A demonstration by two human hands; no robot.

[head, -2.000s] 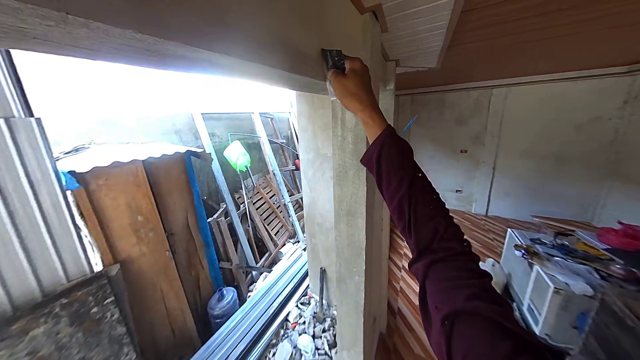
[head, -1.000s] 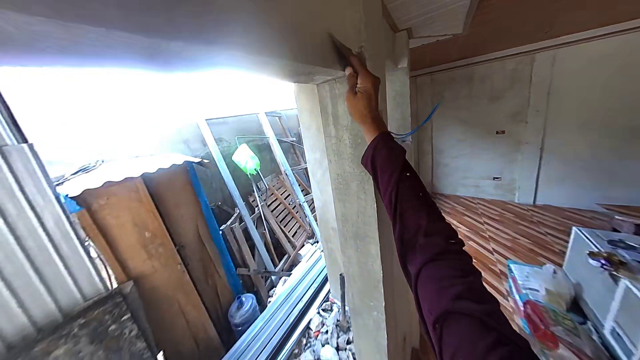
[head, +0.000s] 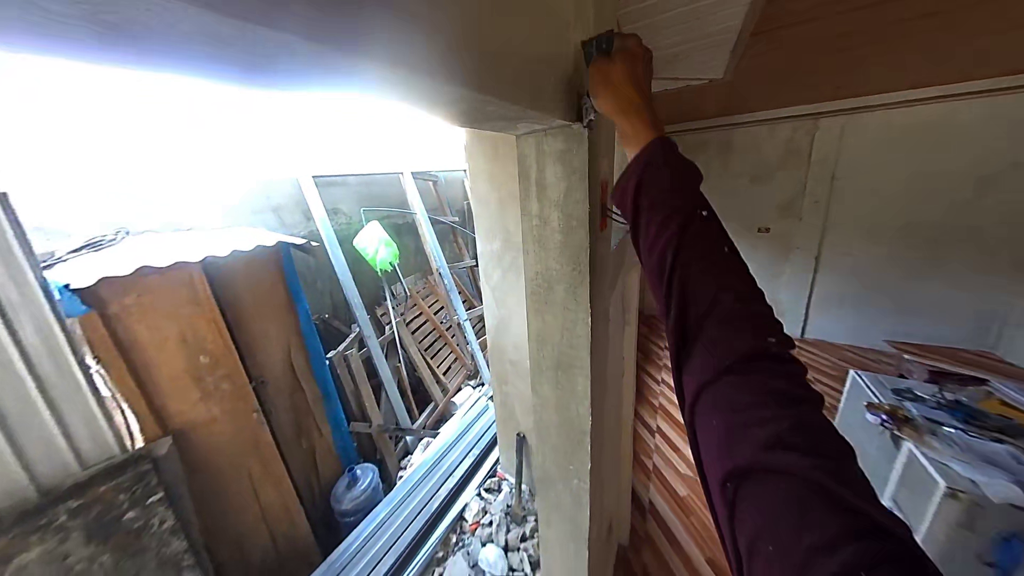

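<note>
My right hand, raised on a dark maroon sleeve, grips a dark flat blade, apparently a putty knife. The blade lies against the upper corner where the smooth grey beam meets the concrete post. Part of the tool is hidden behind my fingers. Below the hand, red and dark wires come out of the side of the post. My left hand is outside the view.
Outside the opening stand wooden panels under corrugated roofing, a blue water jug, metal channels, a wooden pallet and rubble. Indoors, a white cabinet bears clutter beside wood-patterned flooring.
My right hand with the blade has moved right along the beam to the inner corner by the ceiling panel. The blade, slanted a second ago, now sits more upright.
</note>
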